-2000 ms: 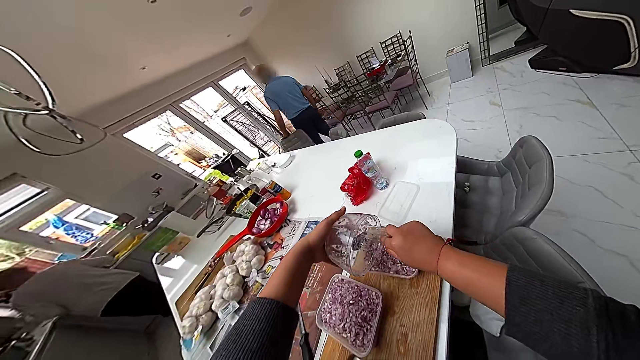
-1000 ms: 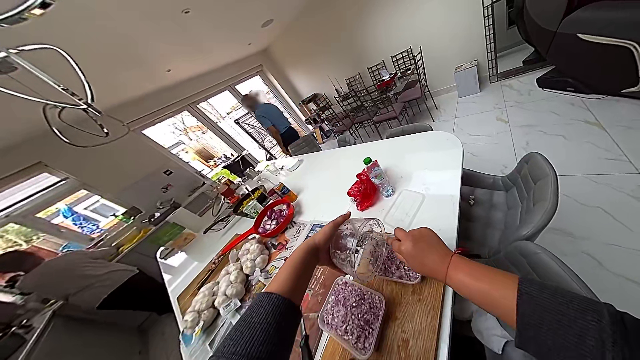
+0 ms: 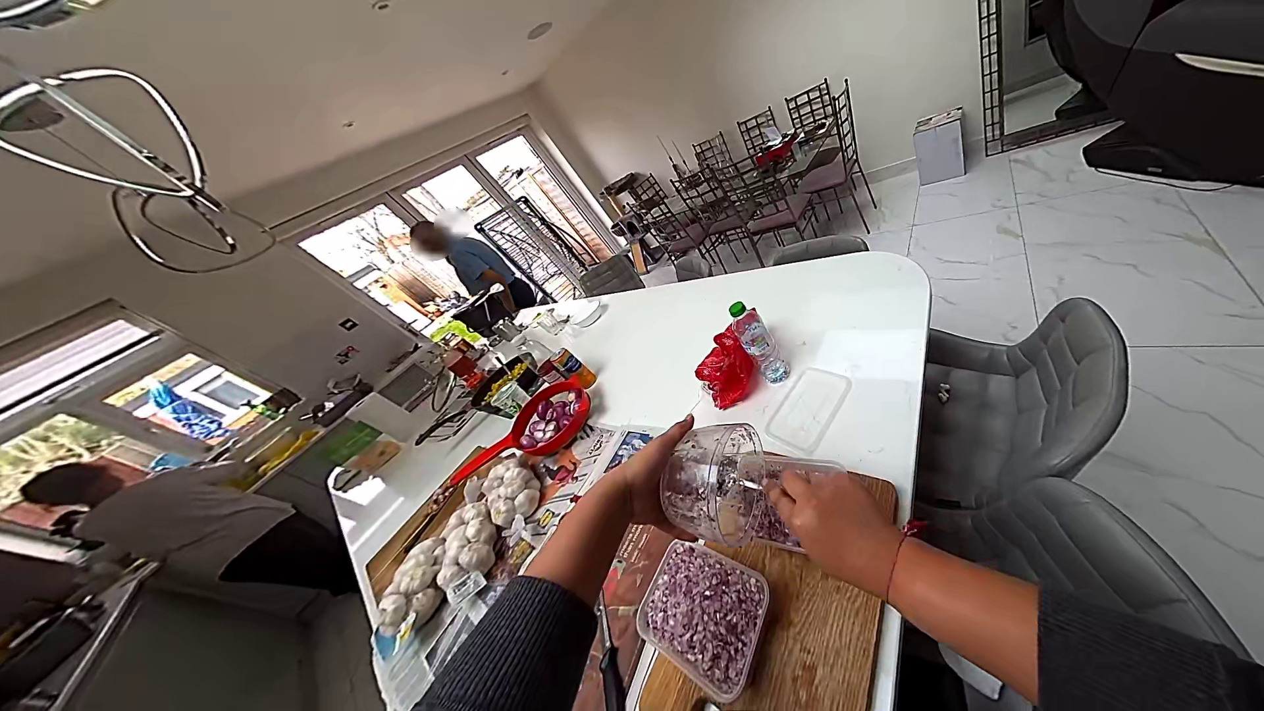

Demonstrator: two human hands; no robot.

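Observation:
My left hand (image 3: 644, 482) holds a clear plastic chopper bowl (image 3: 703, 486), tilted on its side with bits of chopped onion clinging inside. Its mouth faces right, over a clear plastic tub (image 3: 825, 464) of chopped red onion. My right hand (image 3: 834, 521) is at the bowl's mouth, fingers bent; whether it grips a tool there is hidden. A second tub filled with chopped red onion (image 3: 706, 617) sits nearer me on the wooden chopping board (image 3: 825, 632). A knife with a black handle (image 3: 610, 671) lies left of that tub.
Garlic bulbs (image 3: 469, 538) and a red strainer of peeled onions (image 3: 551, 420) lie left. Beyond my hands are a clear lid (image 3: 810, 407), a red plastic bag (image 3: 726, 368) and a water bottle (image 3: 758, 341). Grey chairs (image 3: 1037, 395) stand right. Two people are farther off.
The person by the glass doors has moved left and now leans over. My hands stay at the tilted bowl above the tub, with little plain change.

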